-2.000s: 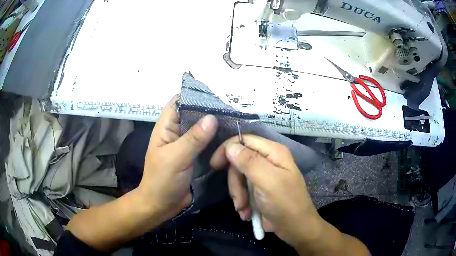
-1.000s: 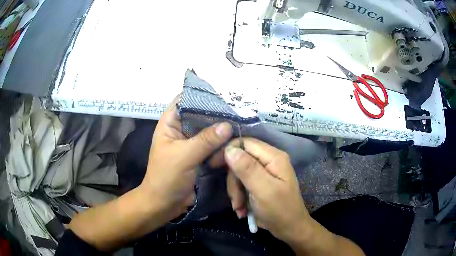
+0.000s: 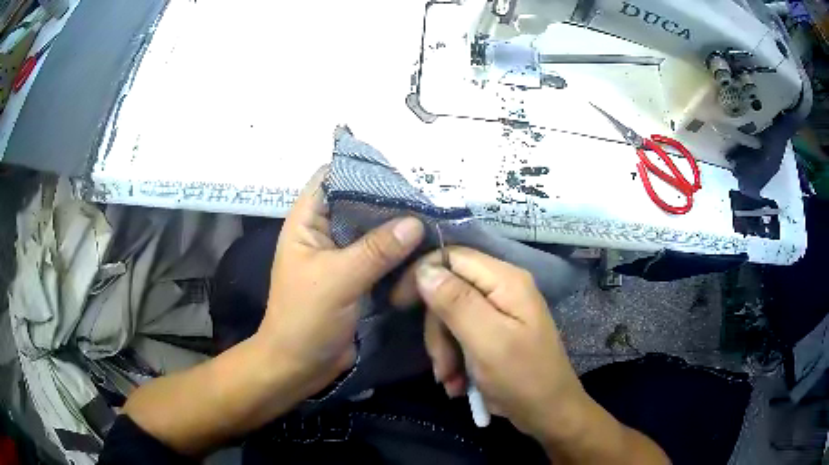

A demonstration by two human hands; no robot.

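My left hand grips a dark garment piece with a grey striped layer at its top, thumb pressed on its face just below the narrow dark seam edge. My right hand holds a thin awl-like tool with a white handle. The handle end sticks out below my fingers, and the thin metal point reaches up to the piece just right of my left thumb. Whether the tip is under a stitch is too small to tell.
Red-handled scissors lie on the white machine table, right of the work. The sewing machine stands at the back right. Beige-grey fabric hangs at the left. Grey fabric lies on the table's left end.
My left thumb has slid right along the piece since the oldest frame. My right hand has shifted slightly and the tool's handle has changed its tilt. Both grips stay.
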